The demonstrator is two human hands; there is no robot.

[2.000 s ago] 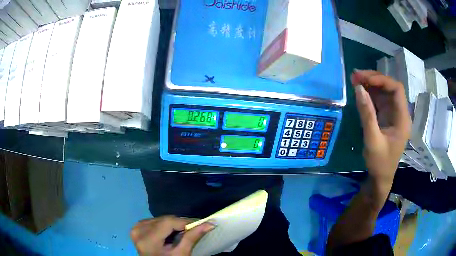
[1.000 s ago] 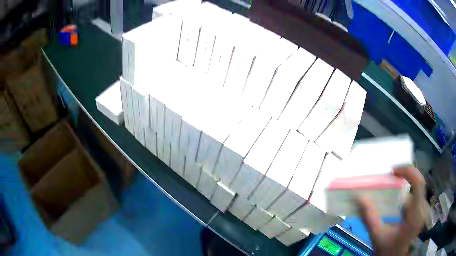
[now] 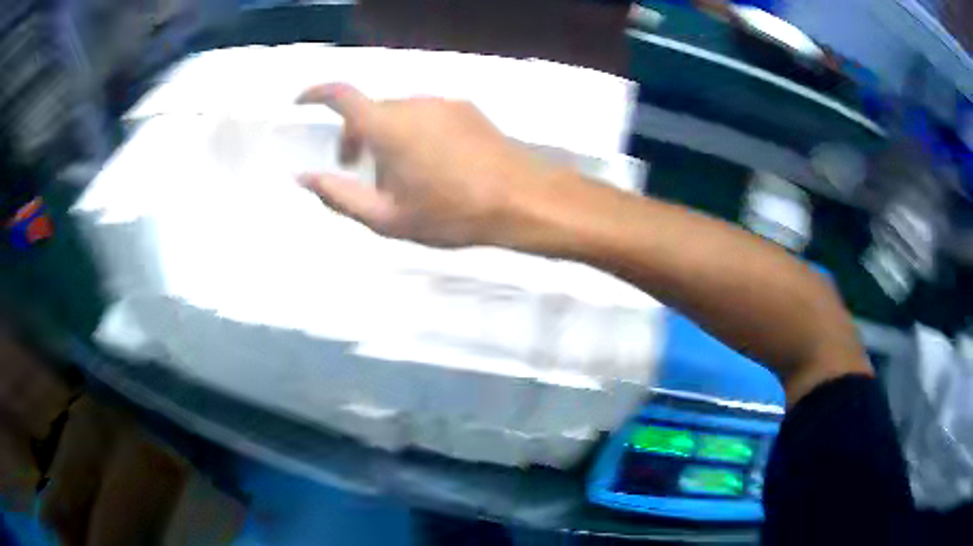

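The stacked white boxes (image 3: 480, 395) fill the middle of the blurred view. My right hand (image 3: 416, 165) is over the top of the stack, thumb and fingers apart, with nothing seen in it. Its forearm reaches in from the lower right, across the scale's side. Whether the fingertips touch a box cannot be told. The blue counting scale (image 3: 613, 485) stands right of the stack, its green displays lit but unreadable; the arm and dark sleeve hide part of it. My left hand is not in view.
Loose white pieces (image 3: 939, 395) lie at the right edge. More white items (image 3: 777, 208) lie on the dark green belt behind the scale. A brown board (image 3: 491, 27) is beyond the stack. Brown cartons (image 3: 117, 469) are at lower left. A small orange and blue object (image 3: 30, 222) lies far left.
The box seen in my right hand one second ago is no longer in it. That hand has moved left over the stack and opened. The view has turned, showing more of the scale.
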